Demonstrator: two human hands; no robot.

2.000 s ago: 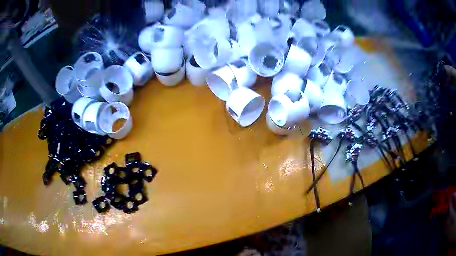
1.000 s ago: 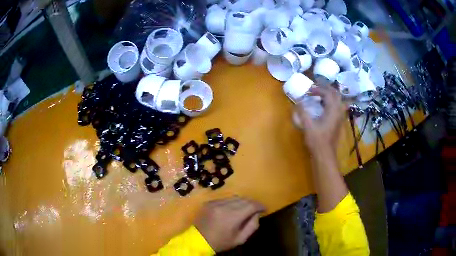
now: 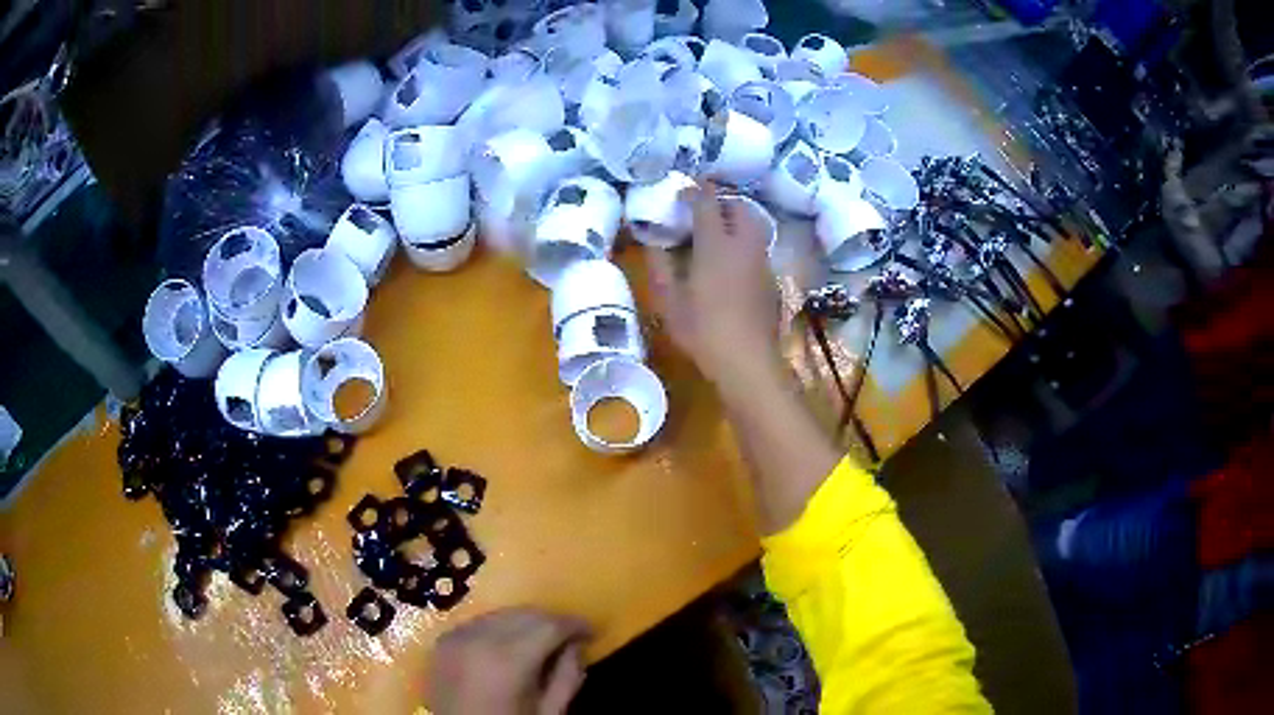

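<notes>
White plastic housings (image 3: 510,147) lie in a loose heap at the back of the table. A short row of housings (image 3: 616,405) stretches from the heap toward me. My right hand (image 3: 715,293) is at the front of the heap, fingers among the housings; its grip is unclear. Black square frames (image 3: 224,482) form a dense pile at the left, partly under three side-by-side housings (image 3: 287,388). A smaller group of black frames (image 3: 419,542) lies in front. My left hand (image 3: 506,659) rests curled at the near table edge; whether it holds anything is hidden.
The orange-yellow table (image 3: 517,489) has a curved edge. Dark cable assemblies (image 3: 964,266) lie at its right end. A clear plastic bag (image 3: 259,189) is at the back left. A person in red (image 3: 1236,363) is at the right edge. White parts (image 3: 775,645) show below the table edge.
The view has shifted. My right hand has moved from a housing in front of the heap to housings farther back. A row of housings now stands left of it. My left hand stays near the table edge.
</notes>
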